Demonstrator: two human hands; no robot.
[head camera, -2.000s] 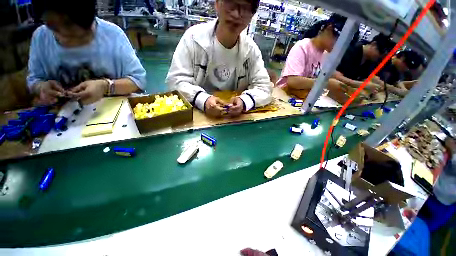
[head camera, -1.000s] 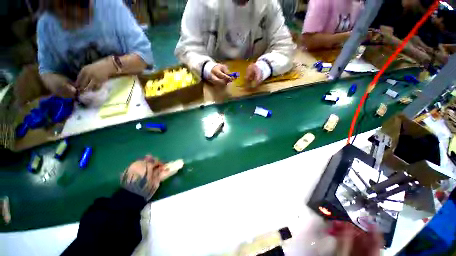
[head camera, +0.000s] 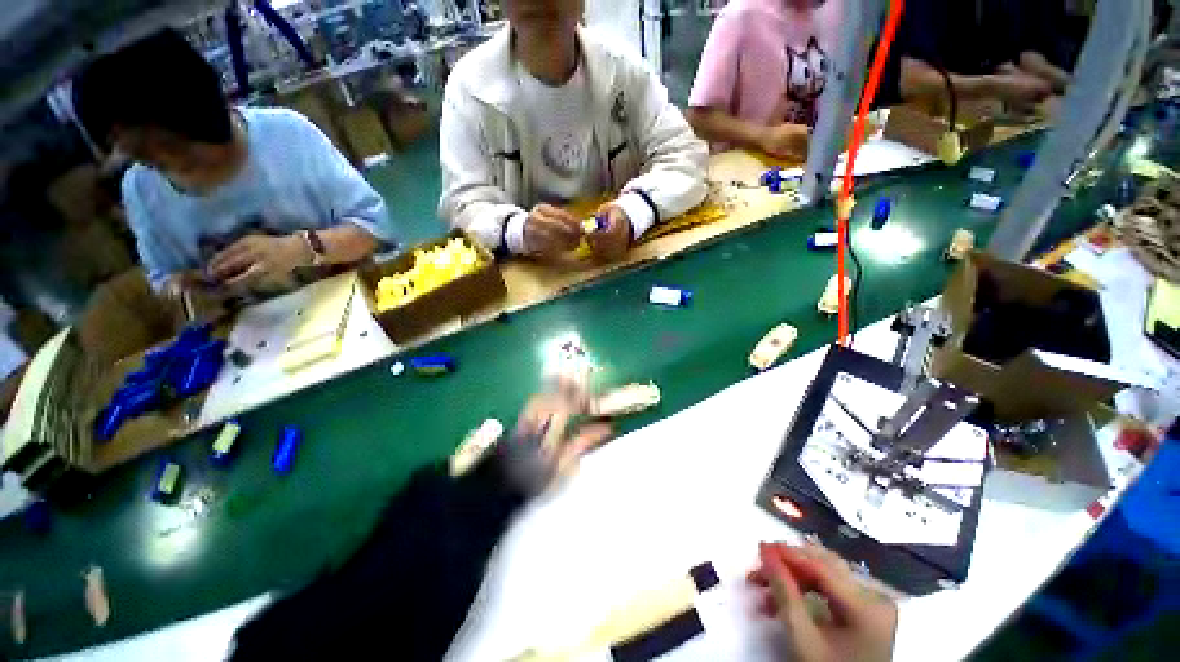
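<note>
My left hand (head camera: 554, 429), blurred, reaches over the green belt. Its fingertips are at the left end of a tan housing (head camera: 629, 398); whether they grip it cannot be told. Another tan housing (head camera: 478, 445) lies on the belt just left of the hand. My right hand (head camera: 828, 605) is low over the white bench, in front of the tape dispenser (head camera: 893, 453), fingertips close together; any small piece between them cannot be made out. Left of it are a black fixture block (head camera: 657, 636), a small black square (head camera: 704, 577) and a pale strip (head camera: 589, 634).
More tan housings (head camera: 773, 345) and blue battery cells (head camera: 286, 449) lie on the green belt (head camera: 388, 517). A red cord (head camera: 854, 155) hangs above the dispenser. Open cartons (head camera: 1022, 349) stand behind it. Across the belt are coworkers and a carton of yellow pieces (head camera: 434, 274).
My left hand has moved right along the belt to another tan housing. My right hand, blurred beside the dispenser before, is now clearer at its front left. The view has shifted.
</note>
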